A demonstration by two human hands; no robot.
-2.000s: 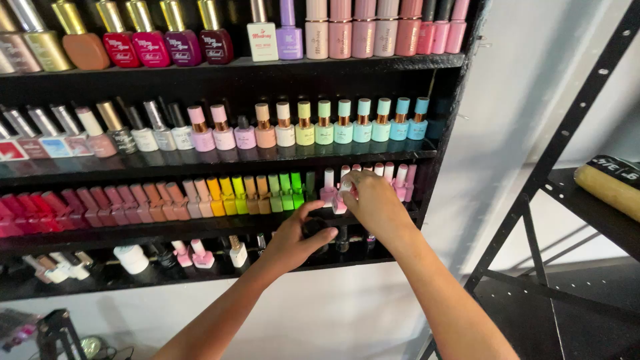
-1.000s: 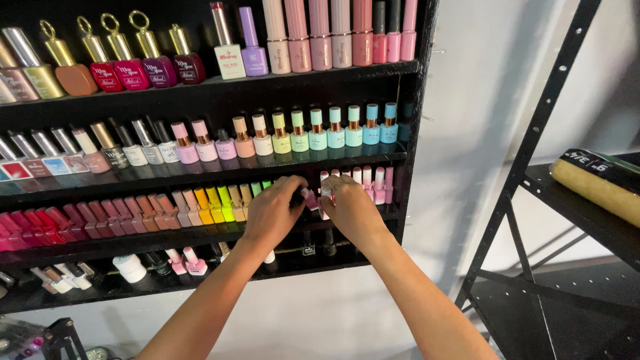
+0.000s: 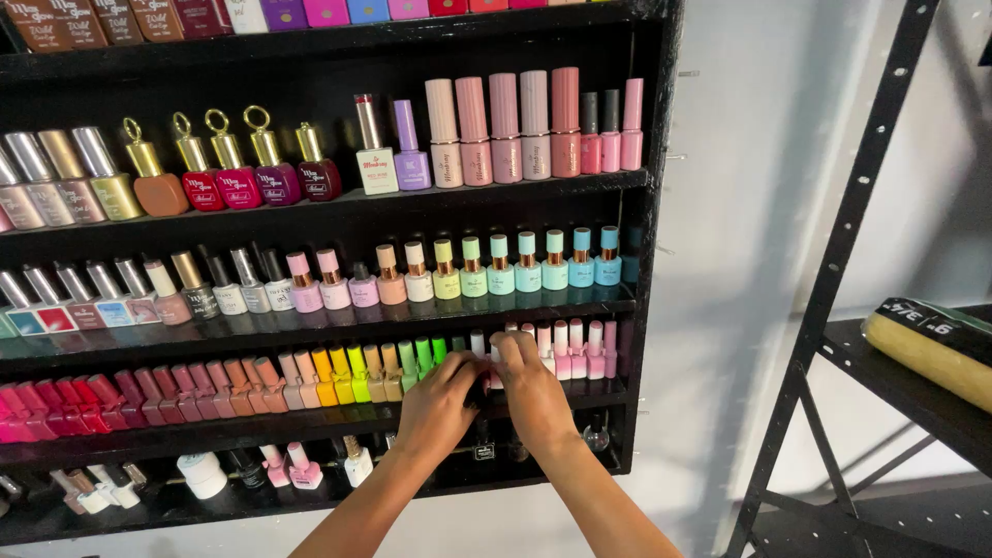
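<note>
My left hand and my right hand are close together at the fourth visible shelf of a black wall rack. Fingers of both reach in among small nail polish bottles, and what they touch is mostly hidden behind them. Just right of my right hand stand pale and pink nail polish bottles. Bright green bottles stand left of my left hand, followed by yellow, brown and red ones. Whether either hand holds a bottle does not show.
Above are a row of pastel bottles and a row with tall pink bottles. The lowest shelf holds a white jar and pink bottles. To the right, a black metal rack bears a yellow roller cover.
My left hand has moved right along the row, and both hands are now at the gap between the green and pink bottles. The view has shifted, showing more of the upper shelves.
</note>
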